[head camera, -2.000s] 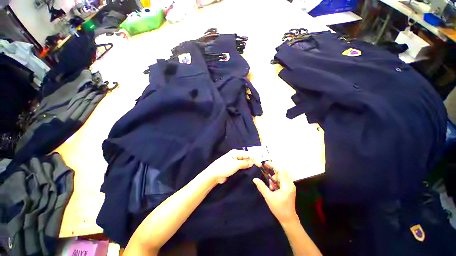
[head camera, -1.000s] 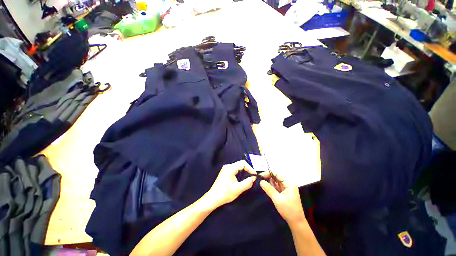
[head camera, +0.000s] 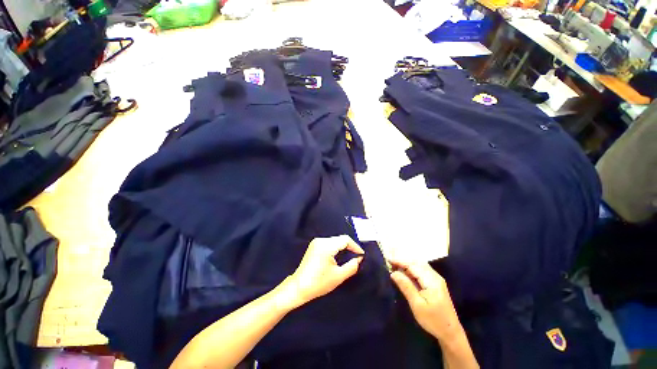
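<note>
A layered pile of navy pinafores (head camera: 216, 166) lies in front of me, necks and hangers away from me, skirts nearest. A small white care label (head camera: 364, 229) stands out at an inside seam, just above my hands. My left hand (head camera: 328, 267) pinches navy cloth of the skirt between thumb and fingertips, just below the label. My right hand (head camera: 423, 290) is to the right of it, fingers curled, with a small dark tool, seemingly thread snips (head camera: 392, 268), at its fingertips. Shinier lining (head camera: 194, 270) shows at the lower left of the skirt.
A second navy pile (head camera: 515, 187) lies on the right, with a crest badge at its lower end. Grey and navy garments (head camera: 65, 133) lie on the left. A green container (head camera: 184, 13) and a blue one stand farther back. A pink packet (head camera: 76, 359) is at the lower left edge.
The view has shifted, so the piles sit farther left. My hands have moved apart from each other. The label, earlier between my fingers, now stands free above them.
</note>
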